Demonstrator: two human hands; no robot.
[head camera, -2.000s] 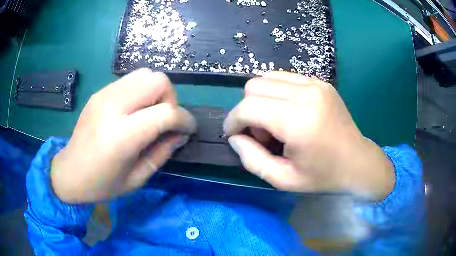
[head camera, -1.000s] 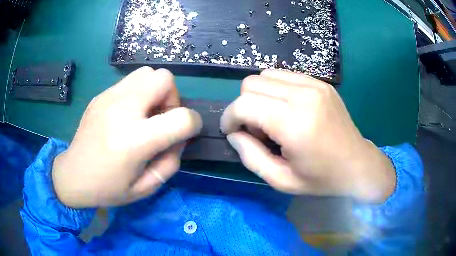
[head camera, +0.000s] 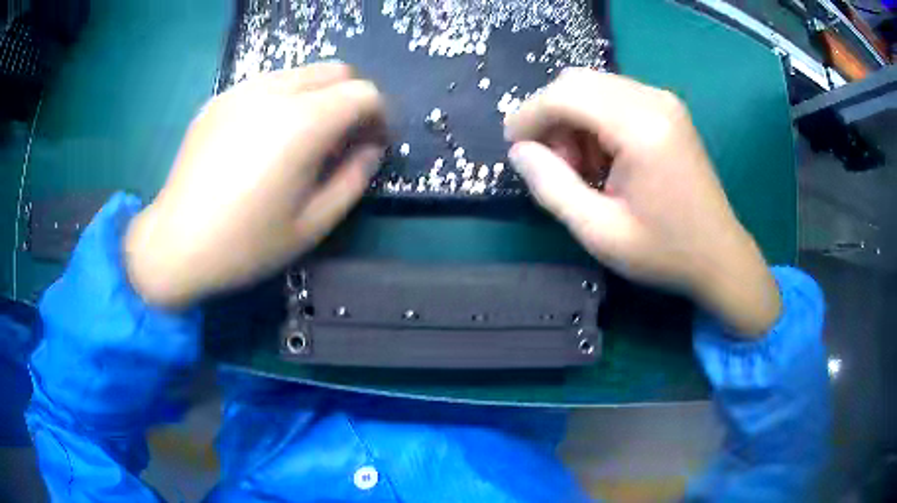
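The long black housing (head camera: 443, 341) lies flat on the mat near the front edge, with ringed holes at both ends and a row of small holes along its middle. Beyond it is the black tray (head camera: 413, 93) with many small shiny fasteners (head camera: 448, 39). My left hand (head camera: 266, 177) is over the tray's left front part, blurred, with thumb and fingertips curled close. My right hand (head camera: 629, 177) is over the tray's right front part, thumb and index finger near each other. Whether either hand pinches a fastener cannot be seen.
A second black housing (head camera: 61, 224) lies on the green mat (head camera: 703, 88) at the far left, partly behind my left sleeve. Metal rails (head camera: 767, 39) with an orange-brown block (head camera: 836, 54) run at the upper right. The mat's edge curves along the front.
Both hands have left the housing and moved forward over the tray. The housing is now uncovered. The view has shifted, so the neighbouring housing appears lower.
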